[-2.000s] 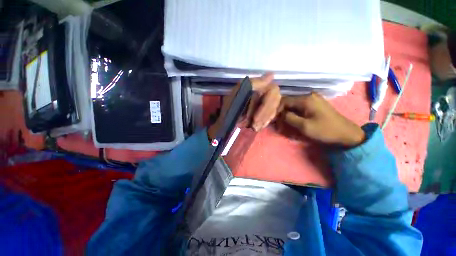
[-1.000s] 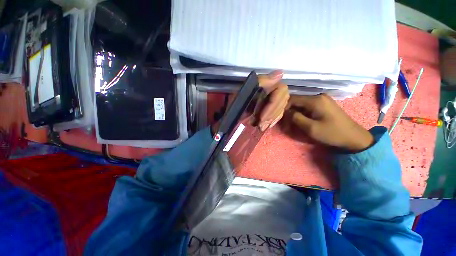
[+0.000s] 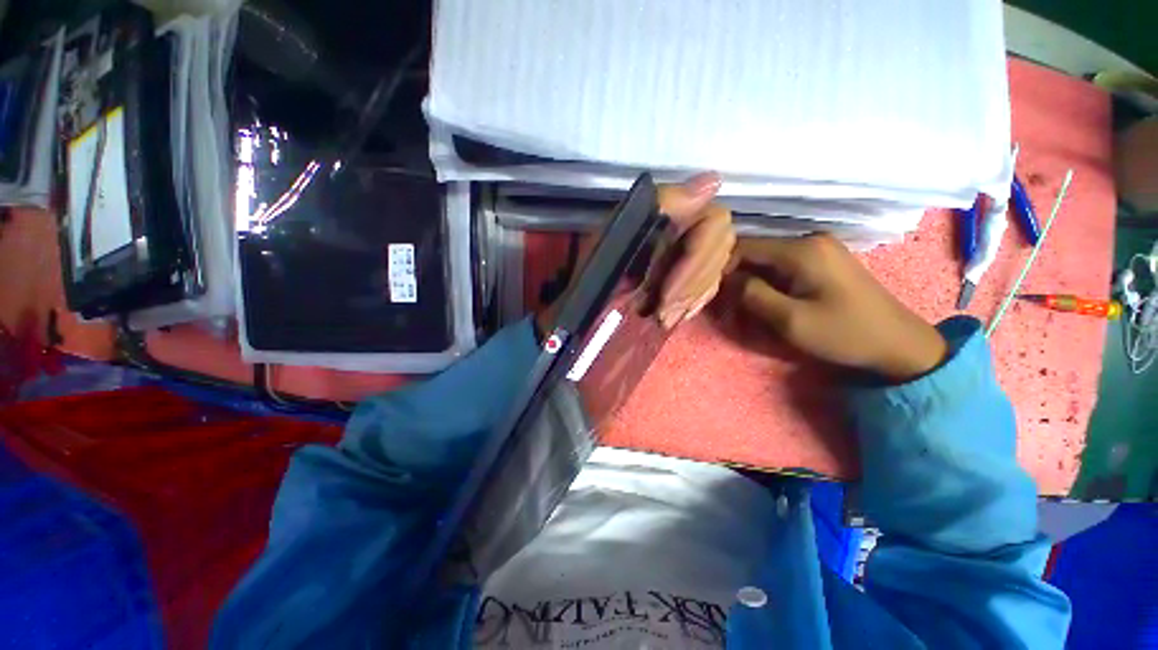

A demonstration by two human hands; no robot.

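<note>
A thin black glossy tablet [image 3: 559,349] is held tilted, nearly edge-on, above my lap and the mat's front edge. A small round white-pink dot sits on its edge and a white strip shows on its glossy face. My left hand [image 3: 692,260] grips its far end, with the fingers on the glossy face and part of the hand hidden behind the slab. My right hand [image 3: 832,305] is just right of it over the mat, fingers curled; its fingertips are dark and blurred, so I cannot tell if they hold anything.
Foam-wrapped tablets [image 3: 711,89] are stacked at the back centre. A black tablet with a label [image 3: 343,279] and an open tablet [image 3: 108,191] lie left. Blue-handled cutters [image 3: 1026,210], a thin pale stick [image 3: 1031,260] and an orange screwdriver [image 3: 1077,306] lie right on the red mat [image 3: 762,406].
The whole view has shifted slightly since the first frame. The tablet stays in my left hand at much the same tilt. Both hands have hardly moved.
</note>
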